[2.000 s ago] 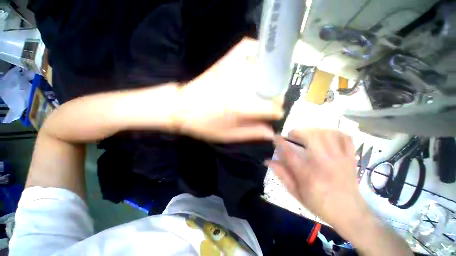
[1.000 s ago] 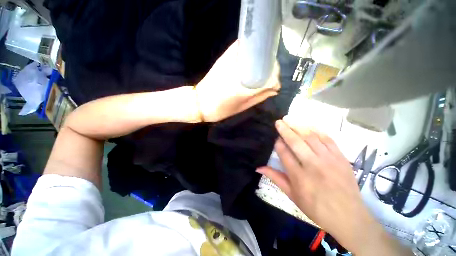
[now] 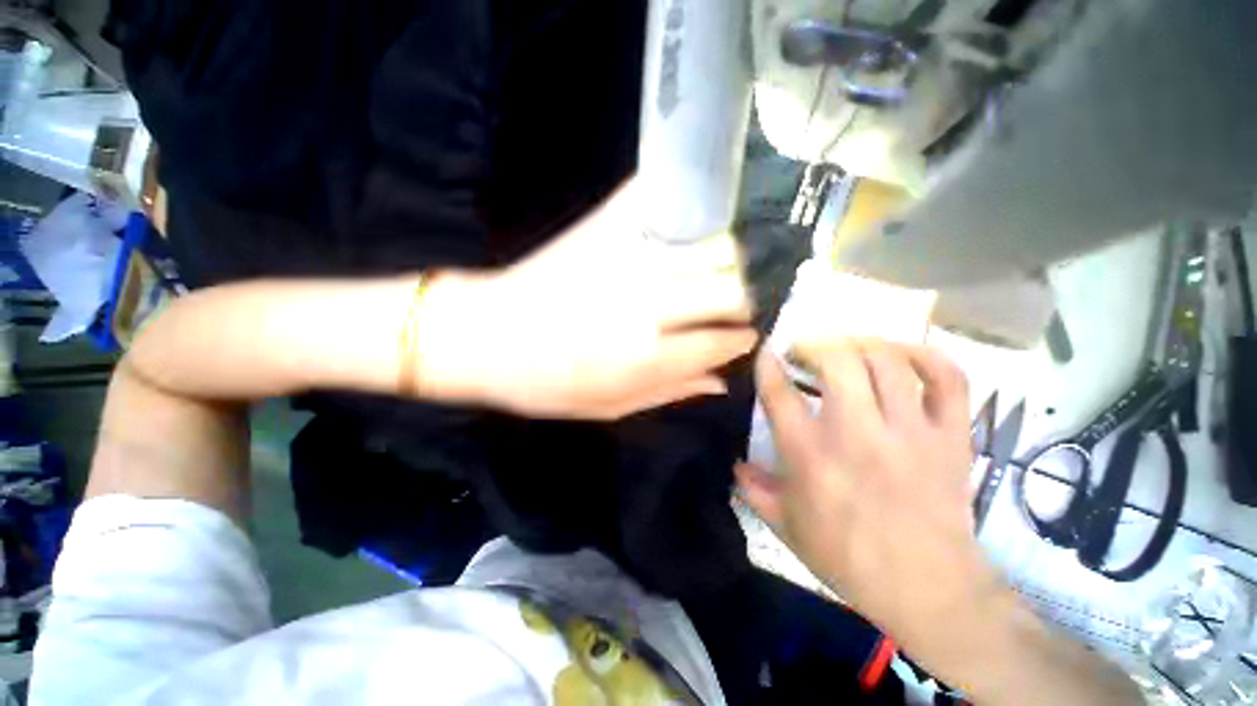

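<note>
The black garment covers the left and middle of the view and hangs towards the lap. My left hand lies on it, palm down, fingers pointing right to the cloth's edge below the grey-white machine cylinder; whether it pinches cloth is hidden. My right hand is on the white table, fingers bent, fingertips beside the cloth's right edge. A small dark, shiny bit shows at its fingertips; I cannot tell whether it is held. The presser foot stands just above and right of my left fingertips.
The blurred machine head fills the upper right, with a tan block beside the foot. Slim pointed snips, black shears and crumpled clear plastic lie right of my right hand. A red item is below the table edge.
My left hand has moved down, and its fingers now reach out towards the cloth's edge. My right hand's fingers have bent more. The view has shifted slightly.
</note>
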